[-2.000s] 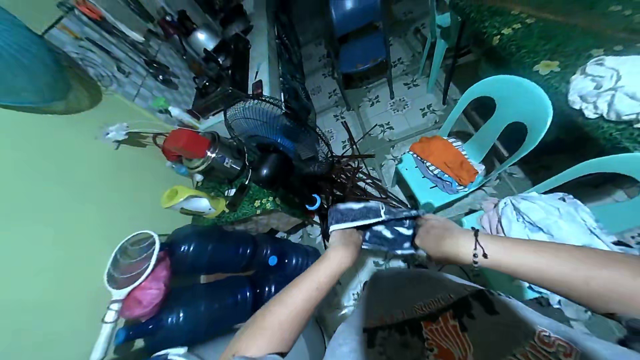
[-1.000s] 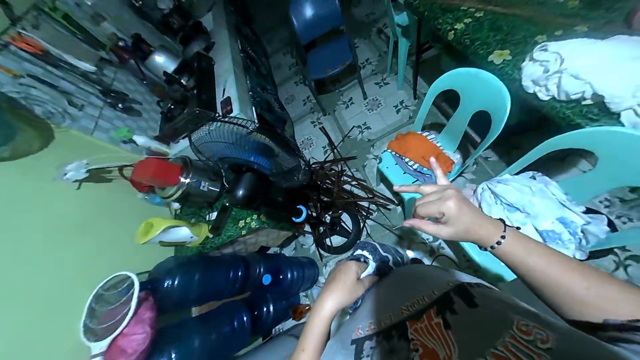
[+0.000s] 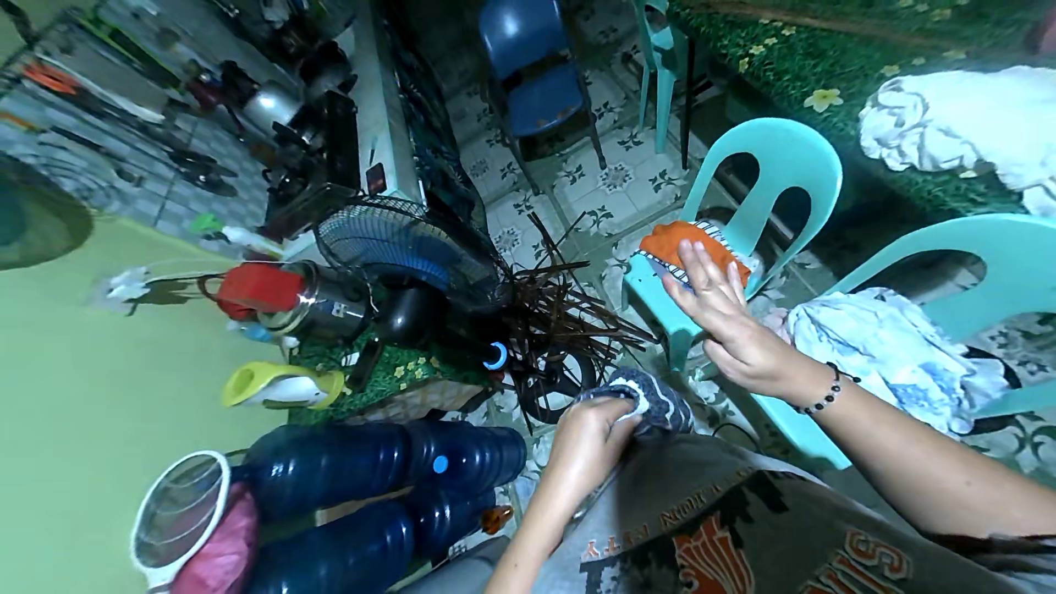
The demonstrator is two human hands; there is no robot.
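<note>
My left hand [image 3: 590, 437] grips a dark blue and white patterned cloth [image 3: 652, 402], bunched close against my shirt. My right hand [image 3: 738, 334], its fingers apart and empty, hovers in front of a turquoise plastic chair [image 3: 771, 190]. On that chair's seat lie a folded orange cloth [image 3: 672, 241] and striped cloth beneath it, partly covered from view by my fingers. A second turquoise chair [image 3: 932, 247] at the right holds a rumpled white and light blue cloth [image 3: 891, 351].
A black pedestal fan [image 3: 408, 309] stands left of a heap of thin brown sticks [image 3: 569, 309]. Large blue water bottles [image 3: 338, 462] are at the lower left. A blue chair [image 3: 536, 74] is farther back. White cloth [image 3: 957, 124] lies on a green flowered table cover [image 3: 792, 62].
Two seconds ago both hands held the patterned cloth. My right hand has let go and moved out toward the chair with the orange cloth; my left hand keeps the patterned cloth, now bunched.
</note>
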